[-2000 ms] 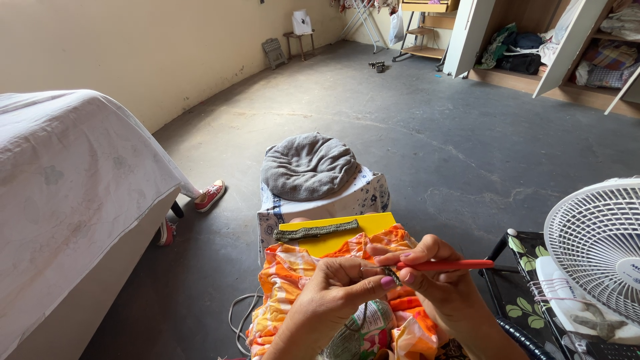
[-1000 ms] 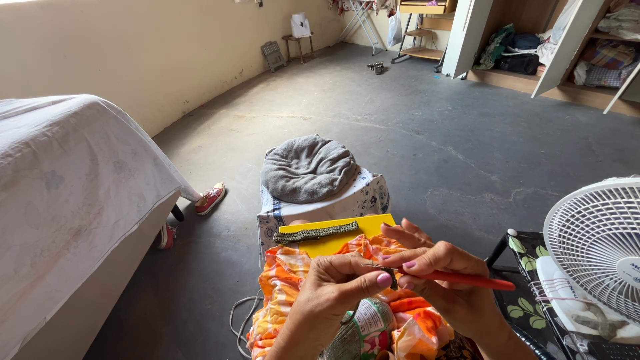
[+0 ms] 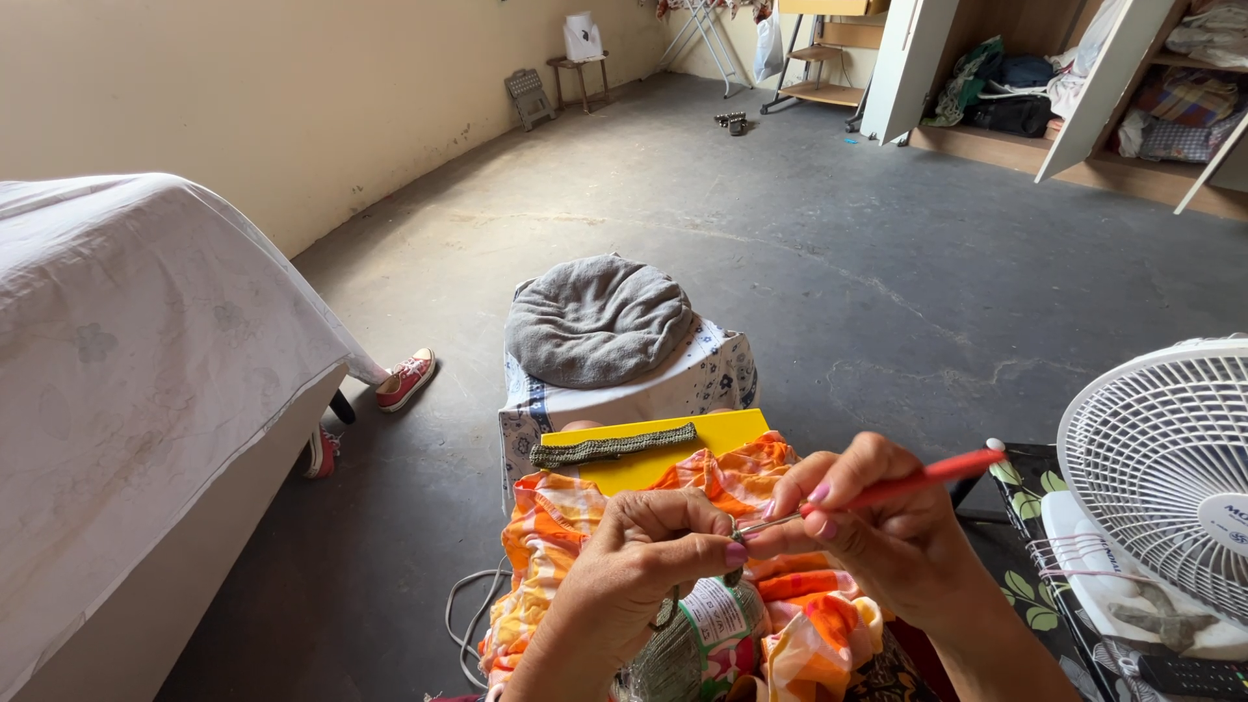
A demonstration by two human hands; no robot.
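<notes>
My left hand (image 3: 658, 546) pinches a small piece of green crochet work (image 3: 738, 536) between thumb and index finger. In my right hand (image 3: 863, 502) is a crochet hook with a red handle (image 3: 921, 480), its metal tip at the piece. Below my hands, a ball of green yarn (image 3: 682, 648) with a paper band rests on orange and white patterned cloth (image 3: 546, 541) over my lap. A finished-looking green crocheted strip (image 3: 614, 446) lies across a yellow board or folder (image 3: 721, 434), beyond my left hand.
Ahead stands a cloth-covered seat (image 3: 634, 398) with a grey cushion (image 3: 600, 320). At right, a white fan (image 3: 1170, 478) is beside a dark leaf-patterned surface (image 3: 1024, 487). A sheet-covered bed (image 3: 146, 370) is at left, with red sneakers (image 3: 406, 380) by it. Open wardrobe doors (image 3: 1111, 88) are at back right.
The crochet hook has tilted, its handle end now pointing up to the right rather than slightly down. My right hand has turned with it, while my left hand keeps its pinch on the work.
</notes>
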